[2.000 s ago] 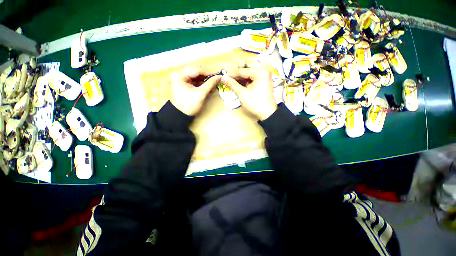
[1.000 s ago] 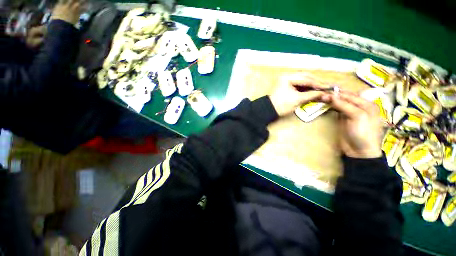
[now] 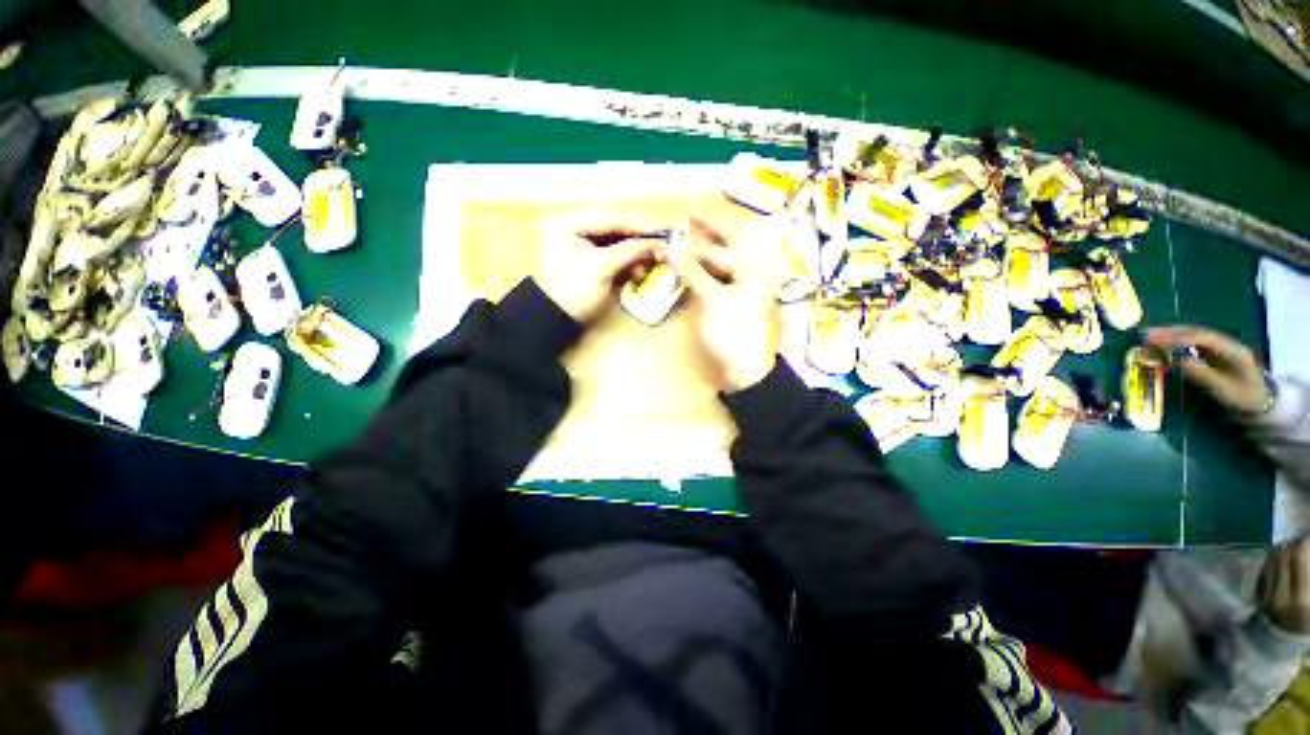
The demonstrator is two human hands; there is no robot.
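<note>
A small white housing [image 3: 654, 295] with a yellow face hangs between my two hands above the tan work mat [image 3: 618, 417]. My left hand [image 3: 586, 270] has its fingertips closed at the upper end of the housing. My right hand [image 3: 736, 309] meets it there from the other side, with its fingertips at a small pale part. The fingers hide most of the wires and that end of the housing, and the small part is too blurred to name.
A large heap of yellow-faced units [image 3: 984, 309] lies at right. Another person's hand [image 3: 1214, 366] touches a unit at its right side. Several units [image 3: 266, 292] lie at left beside a cream pile [image 3: 101, 216]. A white rail [image 3: 575, 101] runs behind.
The view has swung left and back again. My hands stay together at the housing, with the right fingers more curled. Another person's hand has come in at the far right.
</note>
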